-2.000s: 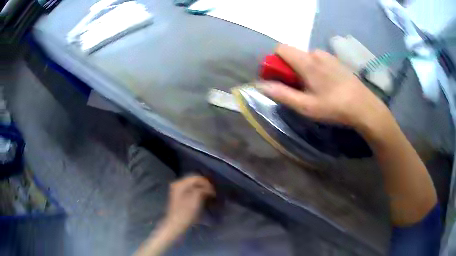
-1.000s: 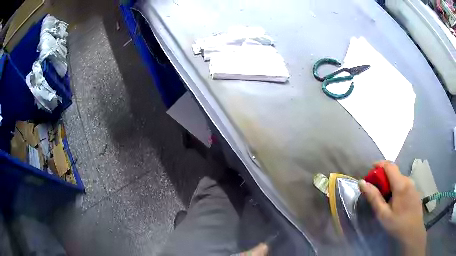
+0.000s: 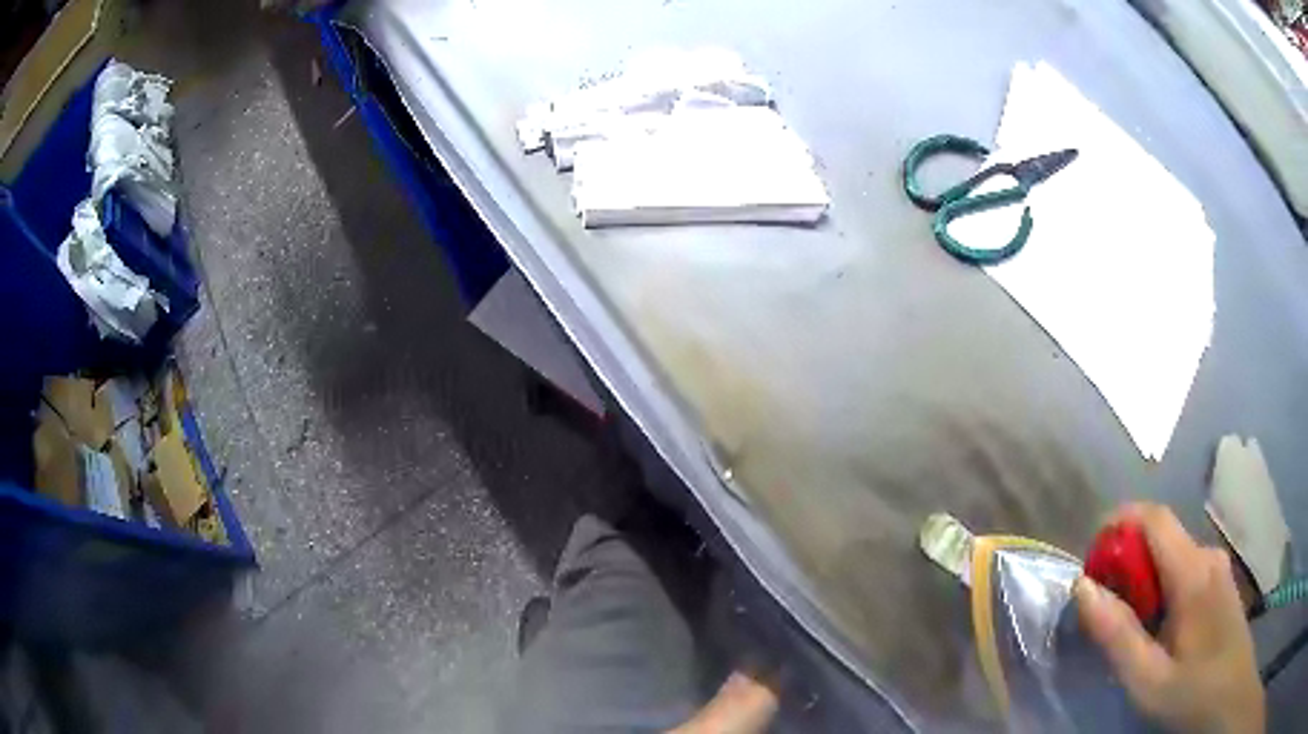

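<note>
My right hand (image 3: 1183,631) grips the red-handled steam iron (image 3: 1026,609) at the lower right. The iron stands on the grey padded table, its yellow-tan edge towards the left. The pale rounded end of a narrow strip, perhaps the folding template (image 3: 945,542), sticks out from under the iron's edge; the rest is hidden. My left hand (image 3: 732,708) is at the bottom edge, beside the table and near my leg, cut off and blurred; its fingers cannot be made out.
A pile of white pressed strips (image 3: 696,169) lies near the table's left edge. Green-handled scissors (image 3: 990,197) rest partly on white cut pieces (image 3: 1112,273). Beige-grey interlining (image 3: 1248,502) and a greenish hose (image 3: 1285,594) are at the right. Blue bins (image 3: 129,566) stand on the floor at left.
The view has swung left and downwards, bringing the bins and whole pile into sight. My right hand stays on the iron. My left hand now shows only at the bottom edge.
</note>
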